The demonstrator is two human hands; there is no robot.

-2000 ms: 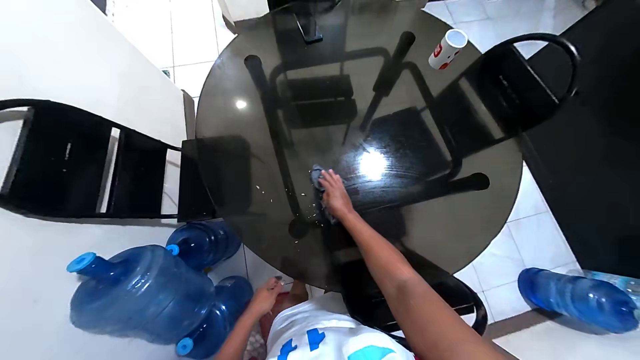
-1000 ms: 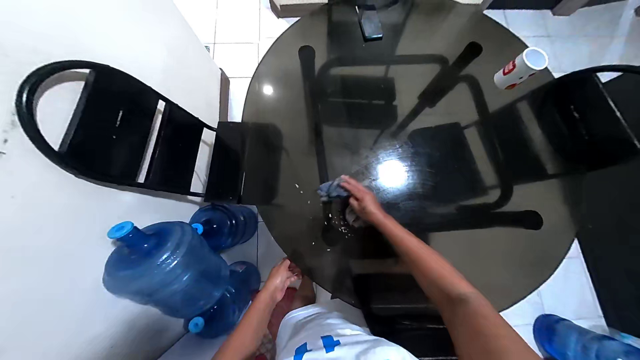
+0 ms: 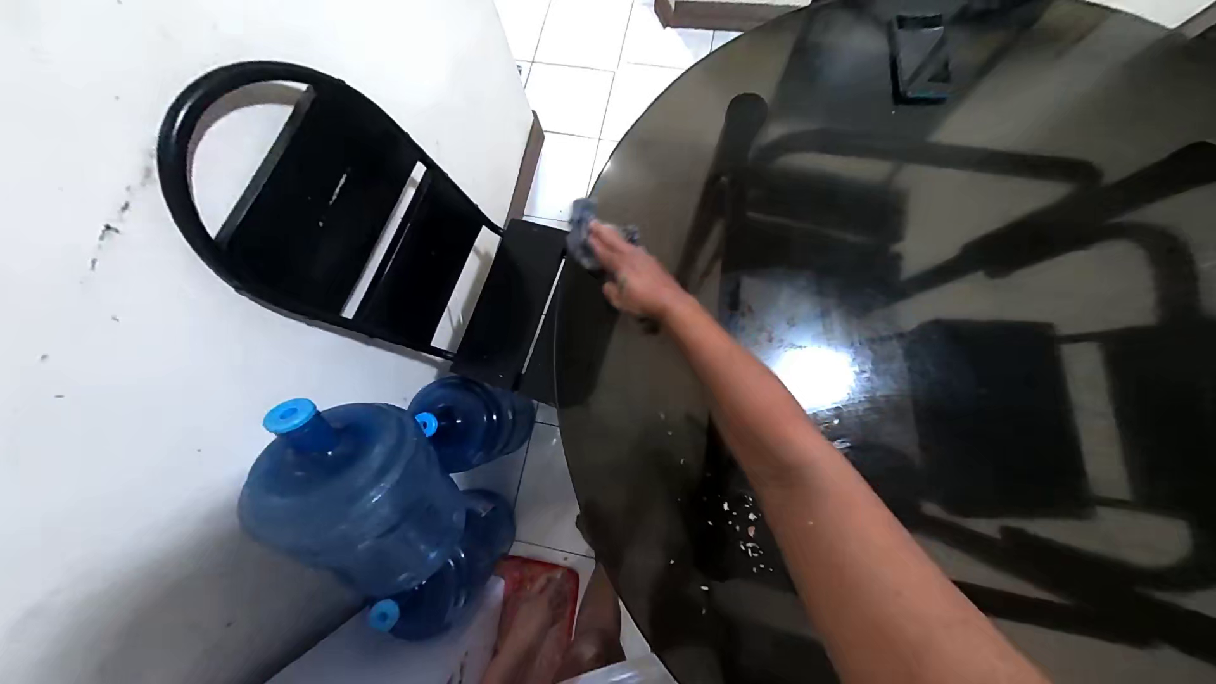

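A round, dark glass tabletop (image 3: 655,475) fills the right side of the view, its surface glossy with reflections. My right hand (image 3: 632,275) reaches across it to the left edge, fingers on a crumpled grey-blue cloth (image 3: 587,237) at the rim. Small pale crumbs (image 3: 746,532) lie on the glass to the left of my forearm. My left hand is not seen; at the bottom only my feet and lower legs show.
A black metal-framed chair (image 3: 323,199) stands at the left against the tabletop's edge. Several blue water jugs (image 3: 356,494) are grouped below it. A dark phone-like object (image 3: 921,62) lies at the table's far side.
My right hand has moved with the cloth from the middle of the tabletop to its left edge. My left hand has gone out of view. The view has swung left, losing the white cup.
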